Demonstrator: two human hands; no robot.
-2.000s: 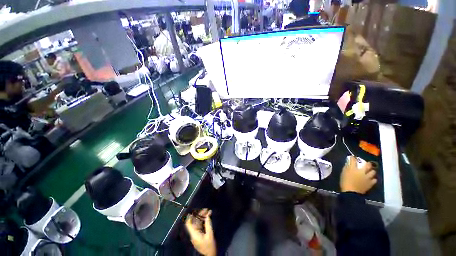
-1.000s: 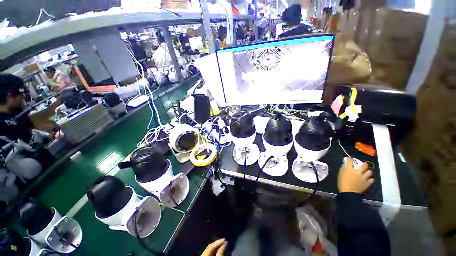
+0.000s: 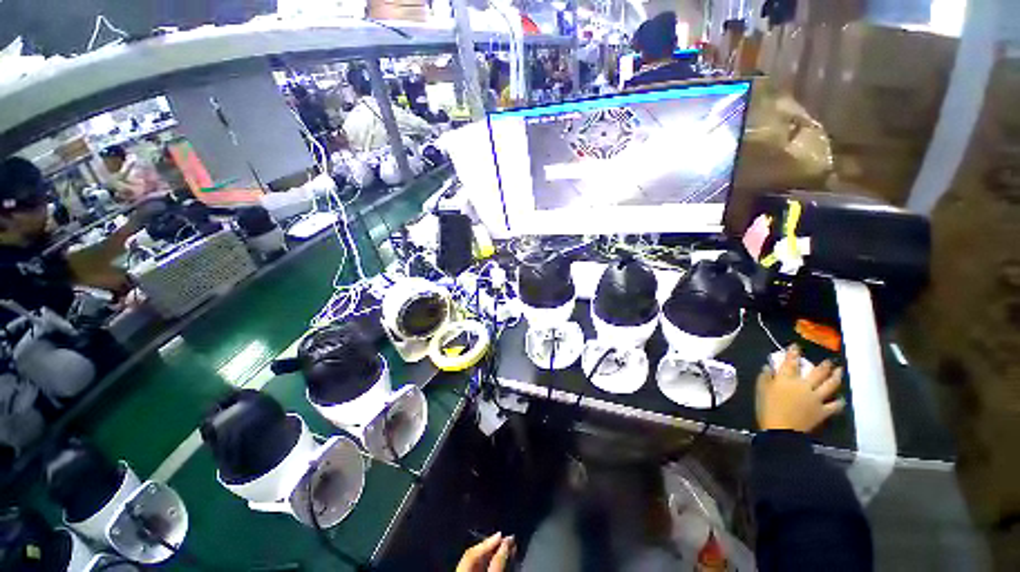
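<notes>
My right hand [image 3: 797, 393] rests over the white mouse [image 3: 796, 364] on the black bench, fingers spread. My left hand [image 3: 485, 552] is at the bottom edge, mostly cut off; I cannot tell whether it holds anything. The monitor [image 3: 626, 168] shows a grey picture with a round patterned chart and bright glare. Three white dome cameras with black heads stand before it: left [image 3: 547, 302], middle [image 3: 624, 313] and right [image 3: 702, 318]. Their feet face me, with black leads hanging over the bench edge.
Several more cameras [image 3: 268, 460] stand on the green bench [image 3: 241, 346] at left. A yellow tape roll [image 3: 459, 345] lies beside a white ring housing [image 3: 416, 314] and tangled cables. An orange item [image 3: 819, 334] lies beyond the mouse. Cartons [image 3: 872, 101] stand at right. A person [image 3: 28, 251] sits at far left.
The monitor went from mostly white to a picture with the patterned chart. My left hand has moved down and right to the bottom edge. My right hand stays at the mouse, its fingers now more spread.
</notes>
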